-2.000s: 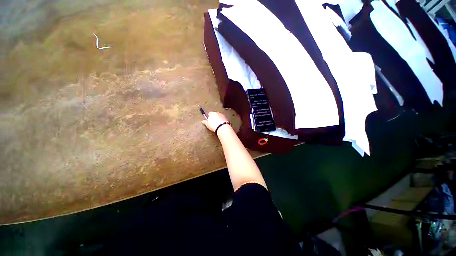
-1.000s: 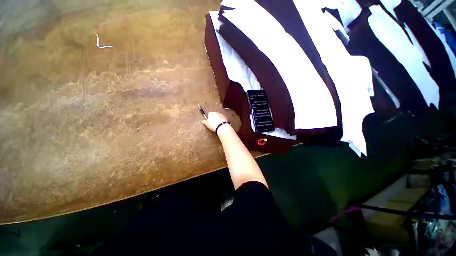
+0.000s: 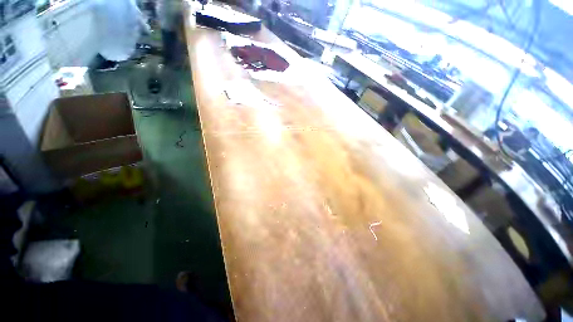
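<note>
The long brown wooden table (image 3: 283, 207) lies nearest in front of me and runs away towards the top. A thin white bent scrap (image 3: 375, 230) lies on it, and a white sheet (image 3: 446, 206) lies near its right edge. Maroon cloth (image 3: 261, 58) with white pieces around it is at the far end, with a dark stack (image 3: 226, 22) beyond. A small brownish blur shows beside dark clothing at the bottom left; I cannot tell if it is part of my left hand. My right hand is out of the picture. The pen-like tool is not seen.
An open cardboard box (image 3: 94, 135) stands on the green floor left of the table. A fan (image 3: 155, 86) is beyond it, with a blurred person in pale clothing (image 3: 110, 28) behind. A whitish bag (image 3: 50, 259) lies lower left. Another worktable (image 3: 402, 88) runs along the right.
The view has swung from the near cloth stack towards the table's far length. My hand with the dark pen-like tool, the phone and the red ring have left the picture.
</note>
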